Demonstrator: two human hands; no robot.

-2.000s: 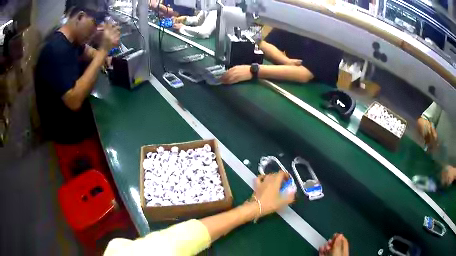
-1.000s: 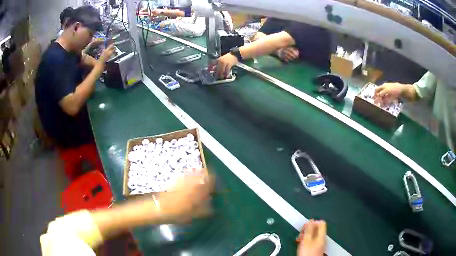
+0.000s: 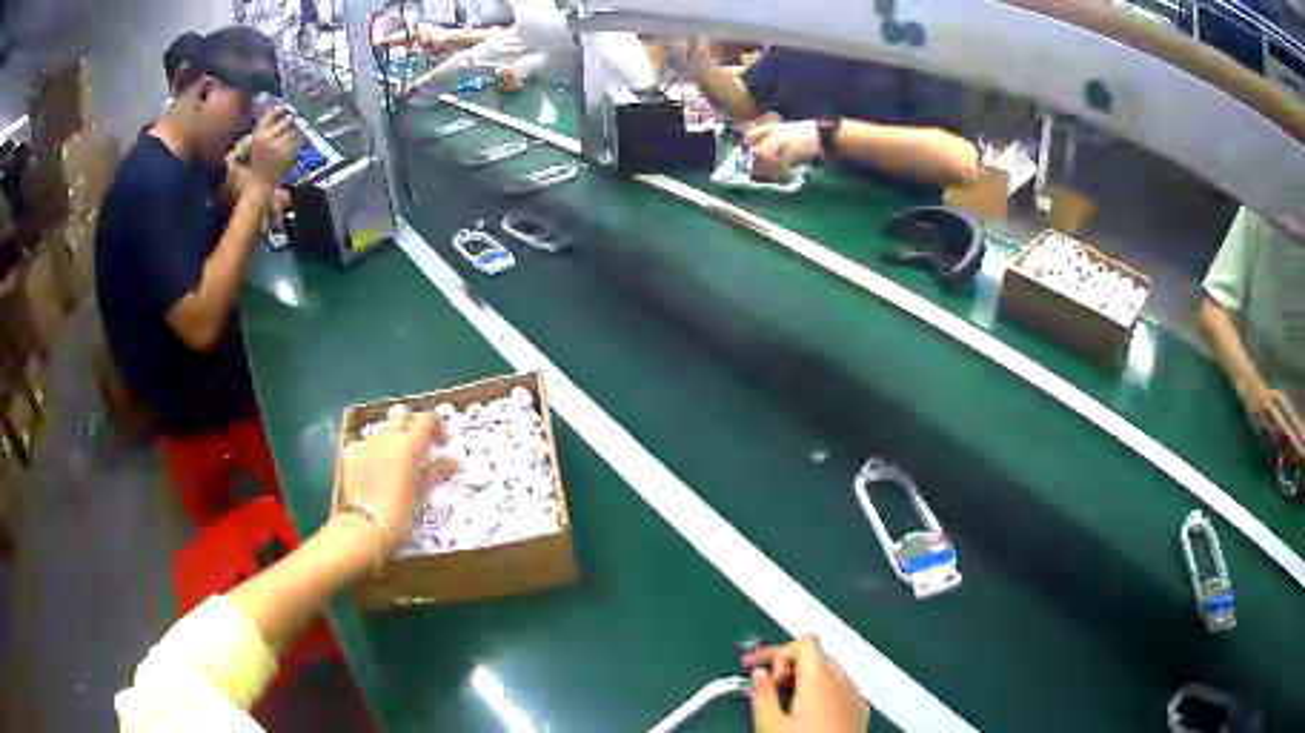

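My left hand (image 3: 389,480) reaches from the yellow sleeve into an open brown carton (image 3: 465,580) heaped with small white round parts (image 3: 494,465). Its fingertips are among the parts, and I cannot tell whether they hold one. My right hand (image 3: 813,690) is at the bottom edge, partly cut off. Its fingertips are at the end of a pale loop-shaped unit (image 3: 701,699), beside a small dark piece (image 3: 750,650). Whether they grip anything is unclear. The rest of this unit is out of the picture.
Loop units with blue patches lie on the green belt (image 3: 907,533), (image 3: 1206,576); a dark one (image 3: 1199,710) is cut off at the lower right. Workers sit at left and across the line. A second carton (image 3: 1073,304) and a black curved object (image 3: 933,241) stand across. A rail crosses above.
My left hand has gone from blurred motion at the carton's front right corner to inside it. My right hand has moved left to the loop unit's end. The worker's hand across has left the other carton.
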